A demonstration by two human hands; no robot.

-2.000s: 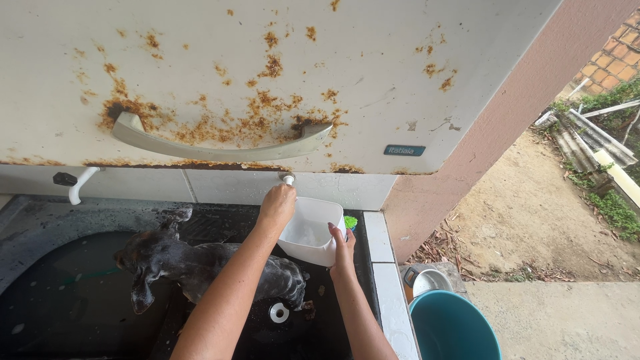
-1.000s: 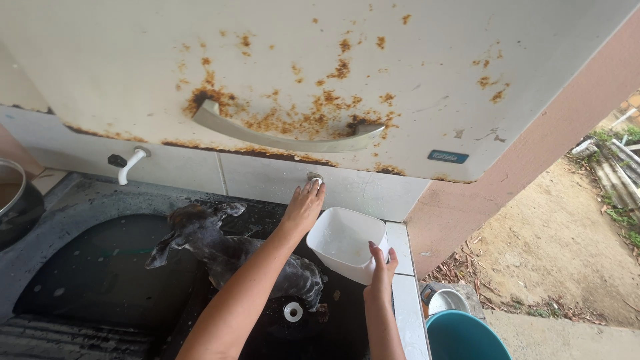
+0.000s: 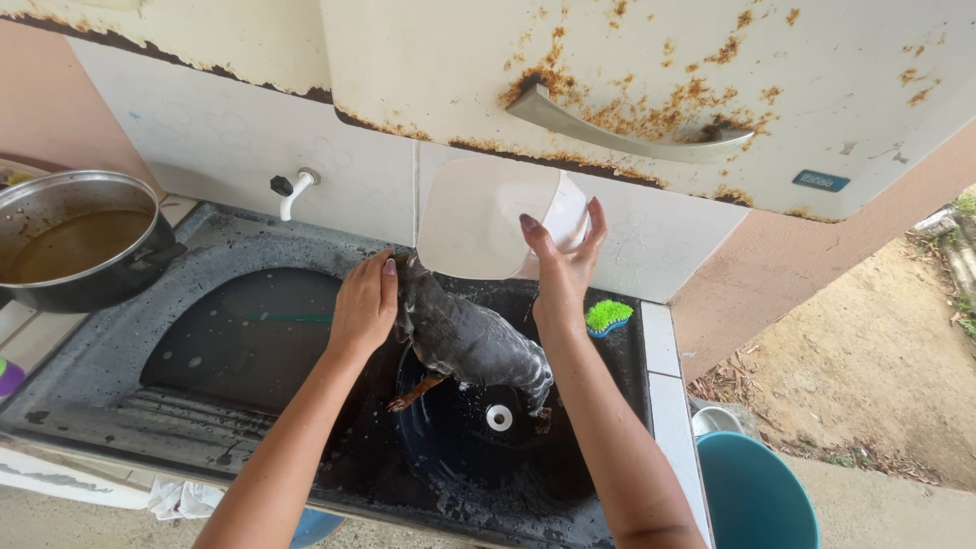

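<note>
A small dark dog [image 3: 476, 335], wet and streaked with suds, stands in the right basin of a black laundry sink [image 3: 488, 488], near the white drain ring [image 3: 499, 417]. My left hand [image 3: 367, 301] rests against the dog's head and hides most of it. My right hand [image 3: 566, 263] grips a white plastic tub [image 3: 484, 217], raised and tipped over the dog's head and shoulders, with its opening toward the left. A green-bristled brush [image 3: 608, 316] with a blue base lies at the sink's back right corner.
A rusted white cabinet [image 3: 442, 69] overhangs the sink. At the left stand a pot of brownish liquid [image 3: 84, 229] and a white tap [image 3: 293, 194] above the water-filled basin [image 3: 244, 335]. A teal bucket [image 3: 751, 488] stands at the lower right.
My left hand has left the wall fitting and come down onto the dog's head. The tub, low at the right before, has been lifted left over the dog by my right hand. The view has swung left.
</note>
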